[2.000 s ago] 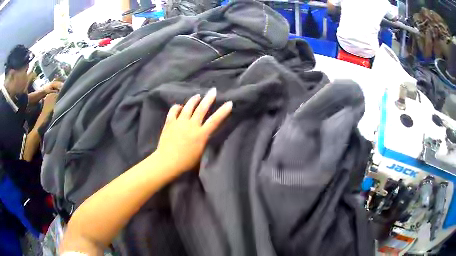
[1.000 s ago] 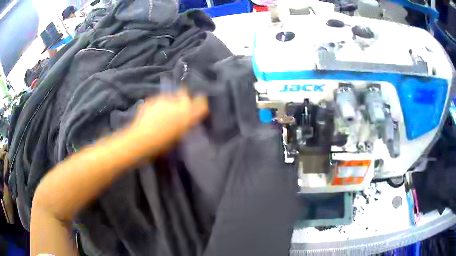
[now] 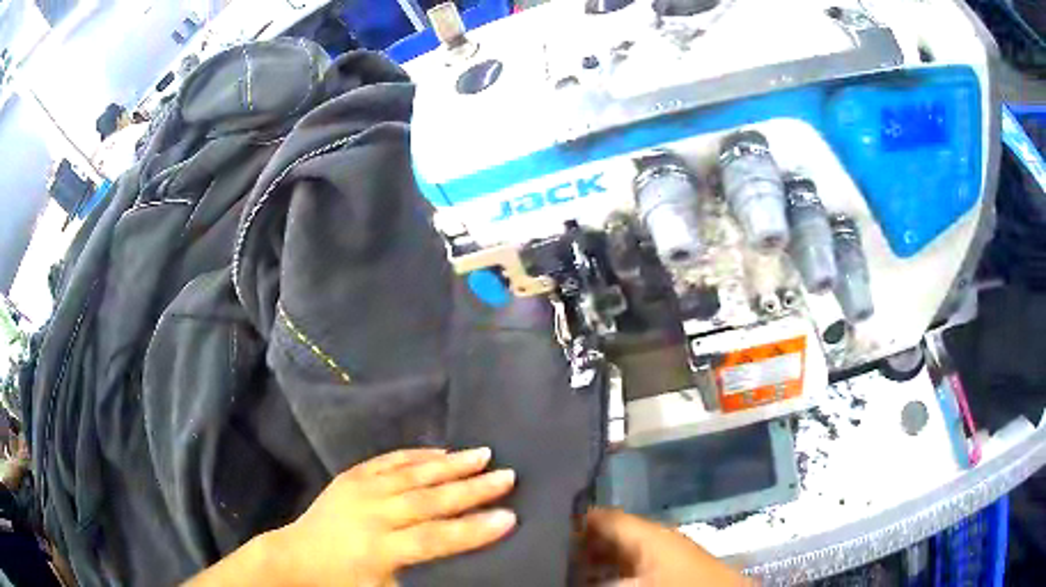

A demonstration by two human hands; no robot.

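Observation:
A dark grey garment piece (image 3: 505, 401) lies flat in front of the overlock machine (image 3: 711, 149), its raw edge running down from the presser foot (image 3: 583, 365). My left hand (image 3: 401, 510) lies on the cloth, fingers slightly spread and pointing right, palm hidden. My right hand (image 3: 642, 556) is at the bottom edge of the picture, partly cut off, at the cloth's right edge; its fingertips are hidden by the fabric. The rest of the garment (image 3: 207, 287) is heaped at the left.
A grey rectangular tray (image 3: 705, 470) is below the machine foot. Black lint (image 3: 843, 424) is scattered on the white table. A curved tape measure (image 3: 872, 548) runs along the table edge. A blue basket (image 3: 975, 550) is below right. A person (image 3: 115, 124) is far left.
The view has shifted toward the machine. The left hand has moved down from the heap onto the flat piece. The piece now lies along the foot, and the right hand has appeared.

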